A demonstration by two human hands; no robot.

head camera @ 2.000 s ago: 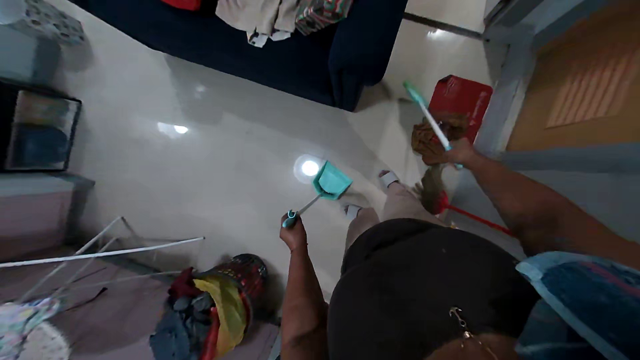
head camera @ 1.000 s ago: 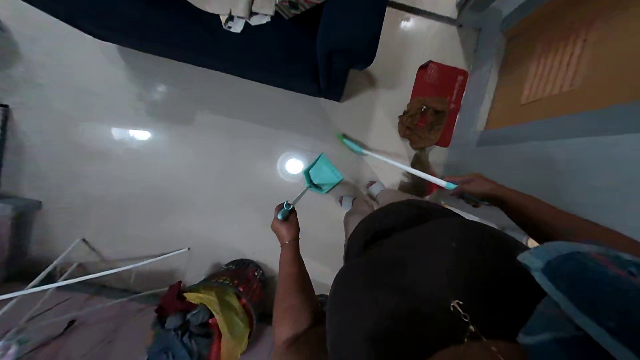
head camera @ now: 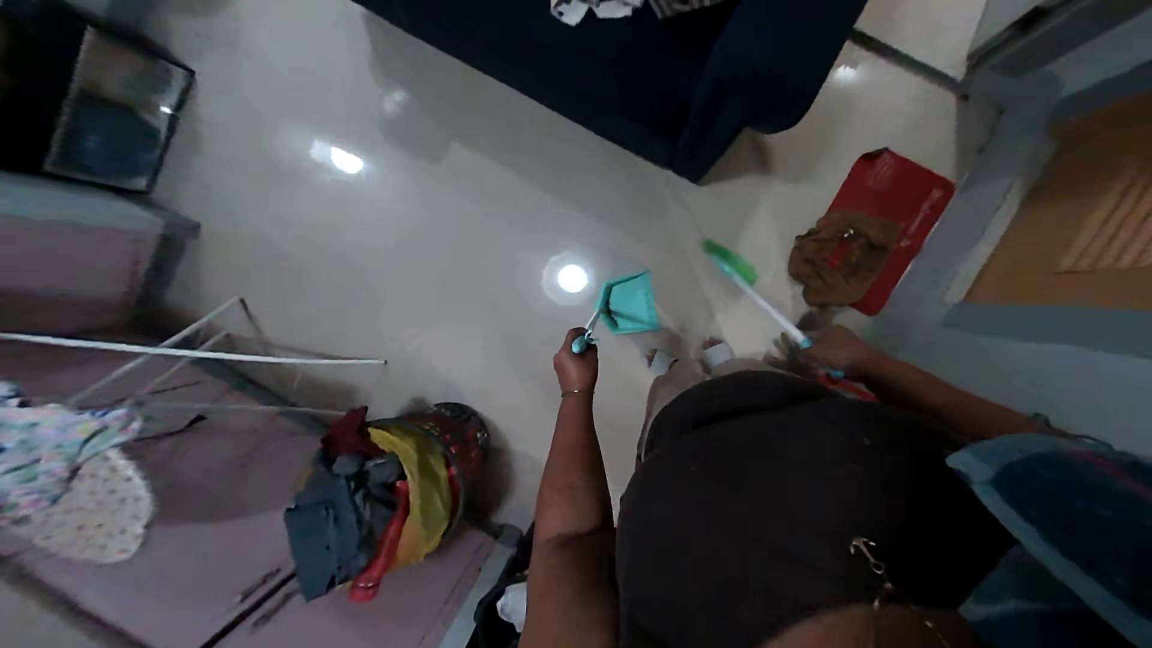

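Note:
My left hand (head camera: 576, 360) grips the handle of a teal long-handled dustpan (head camera: 630, 302), whose pan is just beyond the hand, near my feet. My right hand (head camera: 837, 351) is closed on the white handle of a broom (head camera: 765, 308). The broom's green bristle head (head camera: 730, 261) is to the right of the dustpan, apart from it, near the glossy floor. Whether the bristles touch the floor I cannot tell.
A dark blue draped piece of furniture (head camera: 630, 81) stands ahead. At the right a brown cloth (head camera: 841, 256) lies on a red mat (head camera: 904, 202) beside a doorway. A clothes-filled basket (head camera: 463, 441) and a white rack (head camera: 225, 354) are at the left.
The broom was raised over the brown cloth two seconds ago; one second ago its head was close to the dustpan. Now the head is farther right of the pan. Both hands keep their grips.

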